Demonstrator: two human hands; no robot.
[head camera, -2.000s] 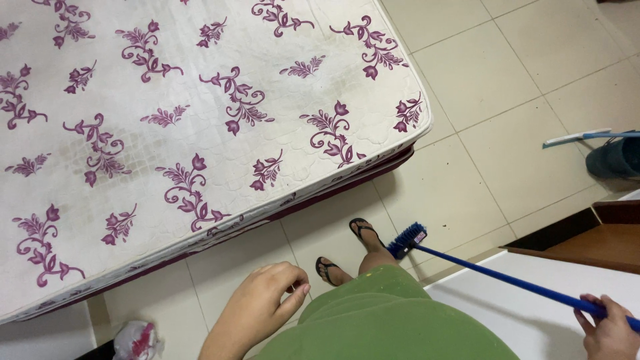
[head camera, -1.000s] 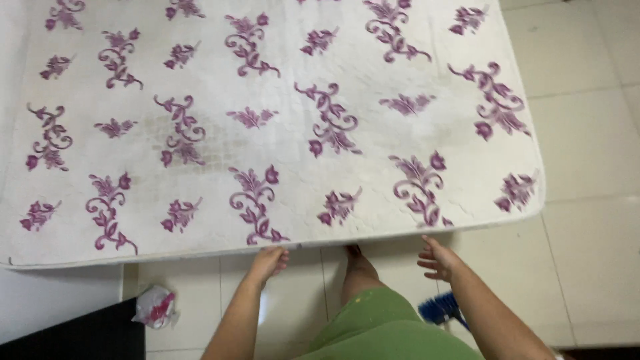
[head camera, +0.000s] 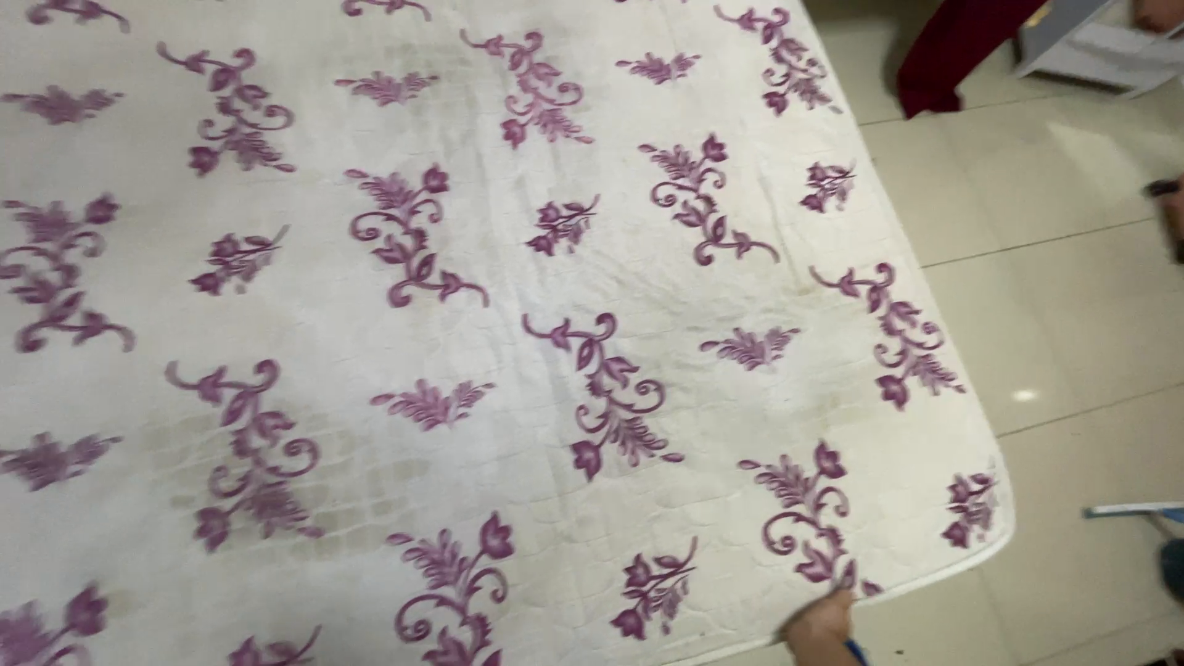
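A white mattress (head camera: 592, 296) with purple floral prints fills most of the head view. Brownish stains mark its fabric, mainly at the lower left and along the top. At the bottom right, my right hand (head camera: 821, 631) grips the mattress's near edge close to the rounded corner; its fingers are partly hidden beneath the edge. A small bit of something blue shows just beside this hand. My left hand is out of view.
Pale floor tiles (head camera: 1045, 342) run along the mattress's right side. Maroon cloth (head camera: 962, 55) hangs at the upper right, near a white plastic piece of furniture (head camera: 1101, 55). Parts of another person show at the right edge. A light-blue bar (head camera: 1133, 511) lies beside a dark container (head camera: 1173, 569).
Two seconds ago my right hand held the blue brush handle; a second ago that hand was off it, near the mattress edge. Now it is on the edge. My left hand has left the view.
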